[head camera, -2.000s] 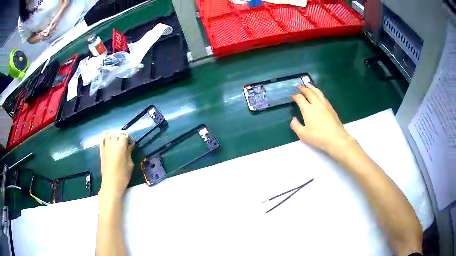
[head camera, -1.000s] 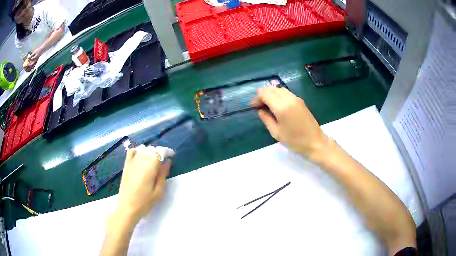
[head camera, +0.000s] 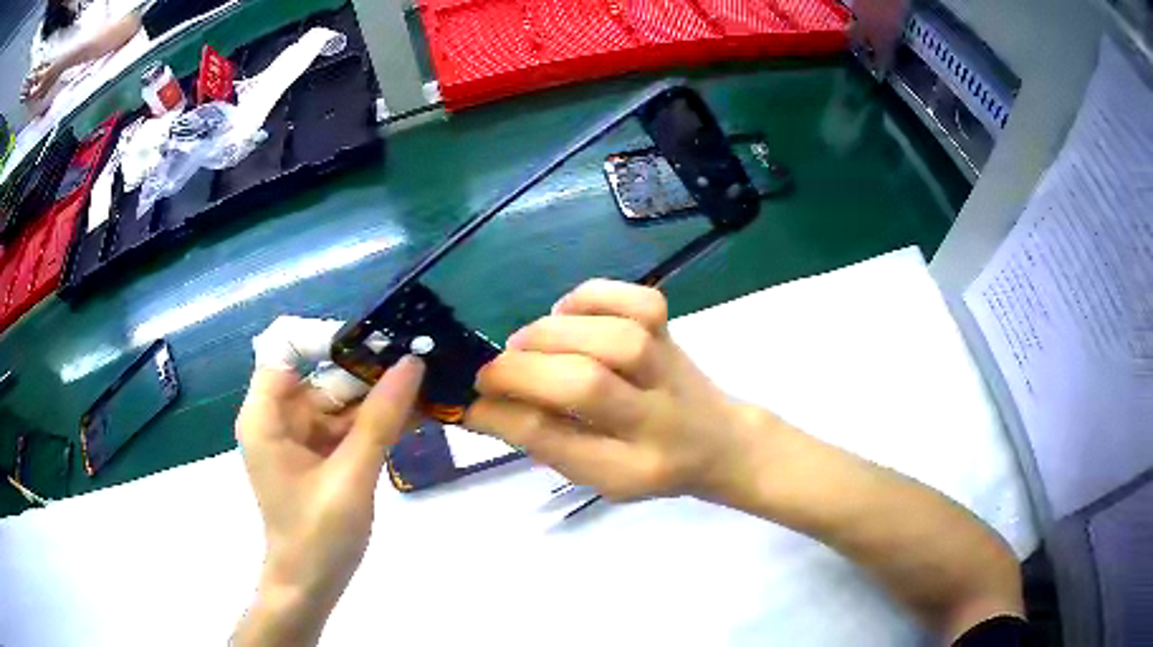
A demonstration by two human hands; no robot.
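A black phone middle frame (head camera: 443,331) is held up, tilted, above the white foam sheet (head camera: 809,367). My left hand (head camera: 323,430) grips its lower left end, with the thumb on the solid part and white finger cots behind. My right hand (head camera: 607,386) holds the same frame by its lower edge near that end. A second frame (head camera: 427,458) lies below, partly hidden by my hands. The tweezers (head camera: 582,508) lie on the sheet, mostly hidden under my right hand.
On the green surface (head camera: 872,190) lie one frame (head camera: 651,185) behind the held one and another (head camera: 89,430) at left. A red tray (head camera: 632,44) stands beyond. A black tray (head camera: 304,120) holds a clear plastic bag (head camera: 190,152). Printed sheets (head camera: 1075,291) are at right. A person's arm (head camera: 76,51) shows top left.
Both hands have come together at the centre and now hold one frame raised off the surface. Another frame now lies on the white sheet beneath them. The view has shifted.
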